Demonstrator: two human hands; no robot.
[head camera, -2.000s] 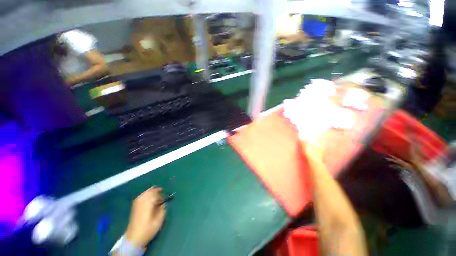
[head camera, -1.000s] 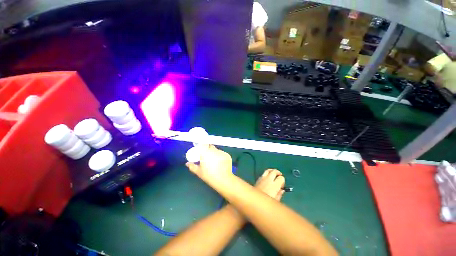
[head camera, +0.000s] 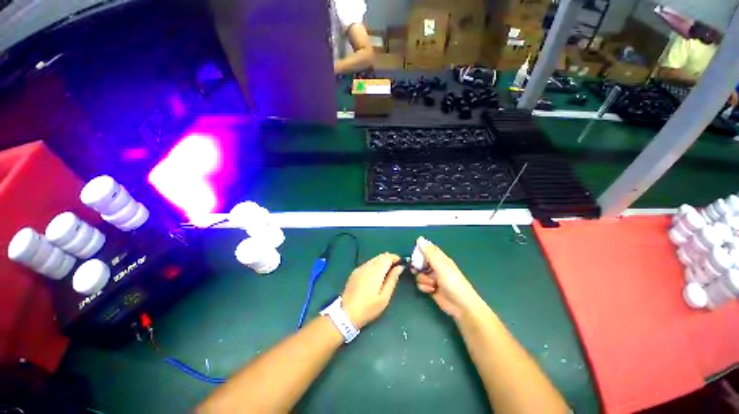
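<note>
My right hand (head camera: 444, 283) holds a small white round unit (head camera: 419, 254) in its fingertips, edge-on, above the green mat (head camera: 421, 364). My left hand (head camera: 373, 287), with a pale band on its wrist, pinches a small dark plug end (head camera: 405, 261) close against the unit. The fingers hide whether they are joined. A thin black cable (head camera: 355, 241) loops from a blue connector (head camera: 319, 265) towards my left hand. White units (head camera: 258, 254) stand beside the pink-purple glow (head camera: 194, 174), left of my hands.
A black box (head camera: 121, 301) carries short columns of white units (head camera: 74, 234) at left, near a red bin (head camera: 32, 182). Beyond the white strip (head camera: 397, 218) lie black trays (head camera: 437, 179). Many white units (head camera: 709, 255) lie on the red-orange sheet (head camera: 628, 307). People are beyond.
My arms have uncrossed. My right hand has moved from the white units by the glow to beside my left hand and holds a white unit there. The camera view has shifted.
</note>
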